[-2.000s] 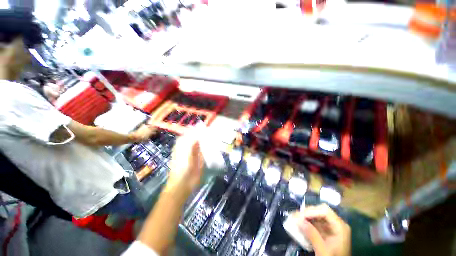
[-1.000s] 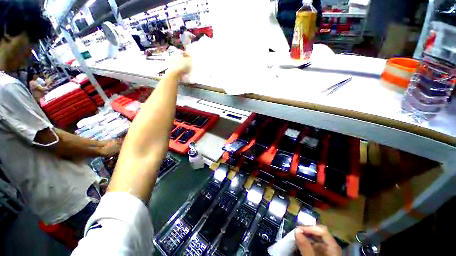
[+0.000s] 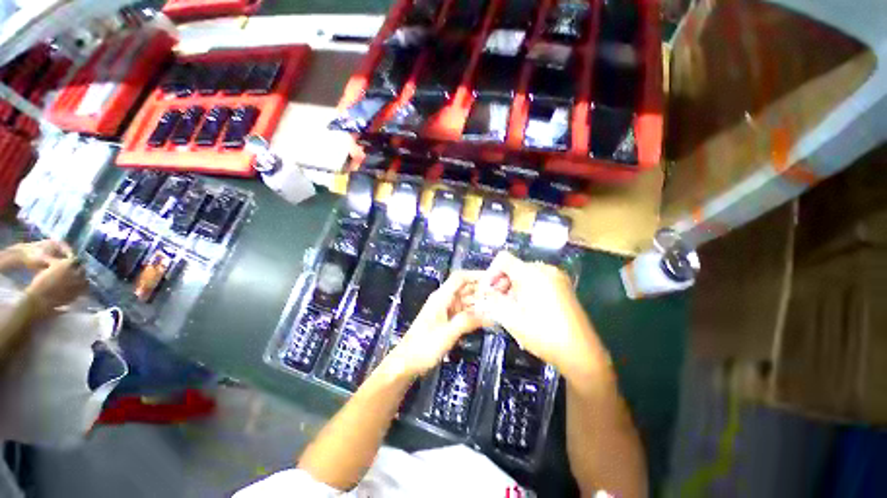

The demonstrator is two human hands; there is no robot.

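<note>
Open black flip phones (image 3: 368, 292) lie side by side in a clear plastic tray (image 3: 277, 342), keypads toward me. My left hand (image 3: 452, 316) and my right hand (image 3: 530, 311) meet above the middle-right phones, fingers bent together. A small white thing, seemingly a wipe (image 3: 494, 303), shows between the fingers; hands and blur partly hide it. The hands cover parts of the phones below.
A dispenser bottle (image 3: 661, 267) stands right, another (image 3: 280, 173) at left. A red foam tray of phones (image 3: 622, 167) lies behind, an orange-red one (image 3: 195, 154) farther left. A second clear tray (image 3: 167, 303) sits by another worker's hands (image 3: 47, 272). Cardboard (image 3: 827, 302) is at right.
My left hand has come down from the shelf's white pile to meet my right hand over the phones. The view has tilted down, and the shelf top is out of view.
</note>
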